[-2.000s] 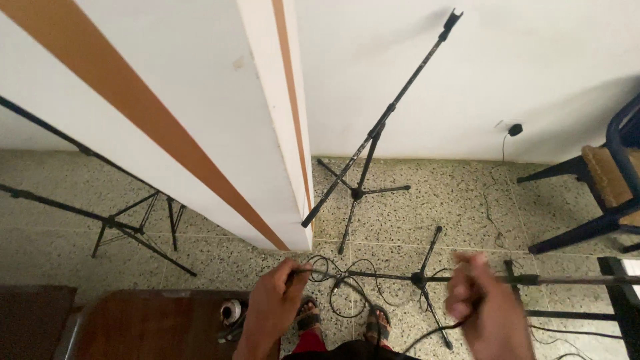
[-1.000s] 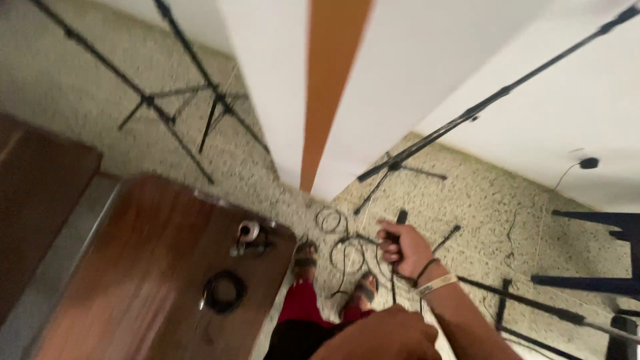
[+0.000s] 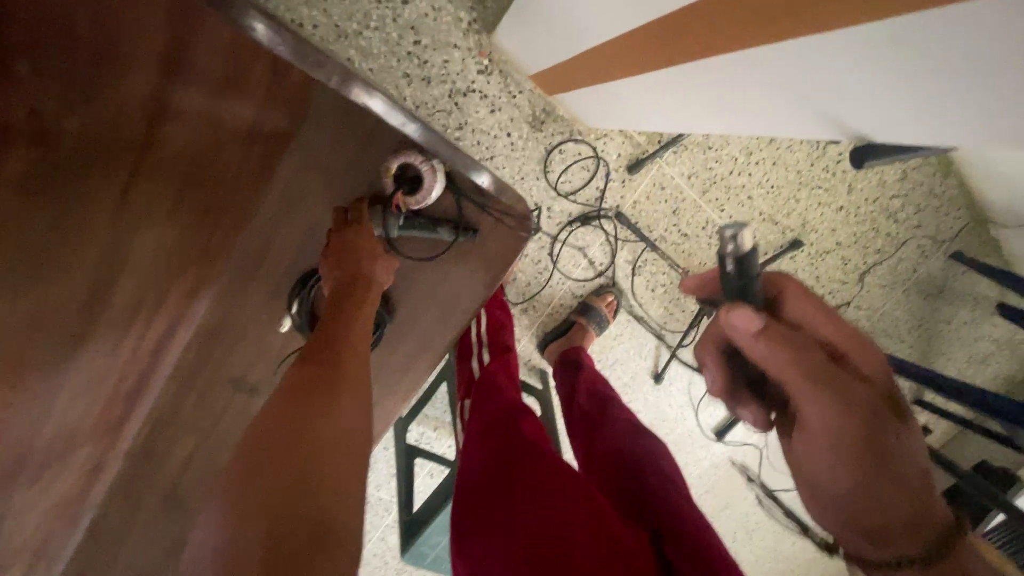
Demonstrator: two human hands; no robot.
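In the head view my right hand (image 3: 792, 376) grips a black cable connector (image 3: 738, 264) with a metal end, held up above the floor. My left hand (image 3: 352, 248) reaches onto the brown wooden table, its fingers at the end of a dark, microphone-like object (image 3: 432, 227); the hand hides that end, so I cannot tell whether it is gripped. Just beyond those fingers lies a ring-shaped coil wound in pale material (image 3: 414, 181), with thin wires at it. A coiled black cable (image 3: 304, 304) lies partly under my left wrist.
Looped black cable (image 3: 586, 248) lies on the speckled floor by my sandalled foot (image 3: 590, 318). Dark stand legs (image 3: 656, 244) stand beyond it. A green plastic stool (image 3: 424, 512) is beside the table. A white wall with an orange stripe (image 3: 624, 48) rises at the top.
My left hand has moved onto the table, to the dark object by the ring-shaped coil. My right hand still holds the cable end. The view has turned toward the table.
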